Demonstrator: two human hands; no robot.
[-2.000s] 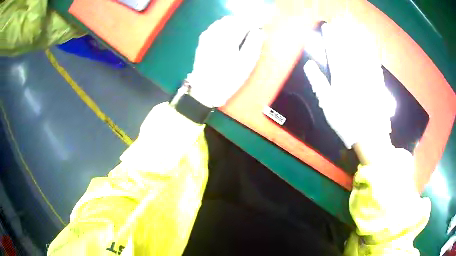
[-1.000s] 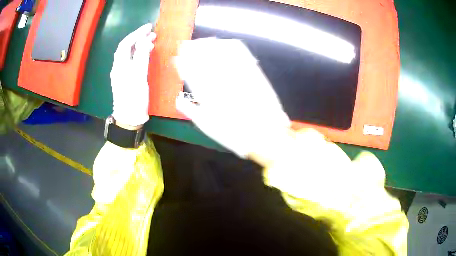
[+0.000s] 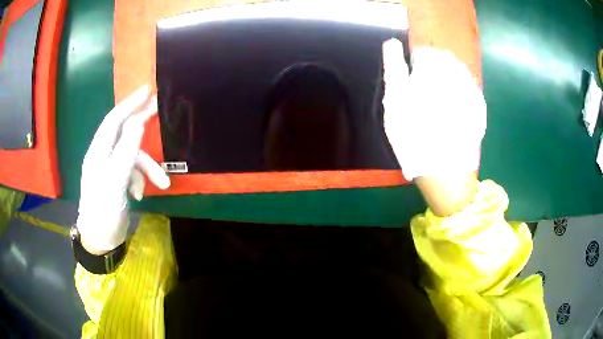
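Observation:
A tablet [image 3: 231,99] lies with its glossy black screen up on an orange-red foam pad [image 3: 291,182] in front of me. A small barcode sticker [image 3: 175,167] is at the screen's lower left corner. My left hand [image 3: 119,159], in a white glove, is at the pad's left edge, fingers apart, fingertips beside the tablet's left edge. My right hand [image 3: 436,109], also in a white glove, is over the pad's right side, fingertips at the tablet's right edge. Its lower fingers are washed out by glare. Neither hand visibly grips the tablet.
The pad lies on a shiny green bench [image 3: 535,126]. At far left, another tablet [image 3: 18,79] lies on another orange-red pad [image 3: 46,119]. Small white pieces [image 3: 590,102] are at the far right. Grey floor [image 3: 40,265] shows at lower left, a patterned pale surface [image 3: 575,265] at lower right.
The view has swung so the tablet is now level and central. My right hand has moved from the tablet's left side to its right edge. My left hand stays by the pad's left side.

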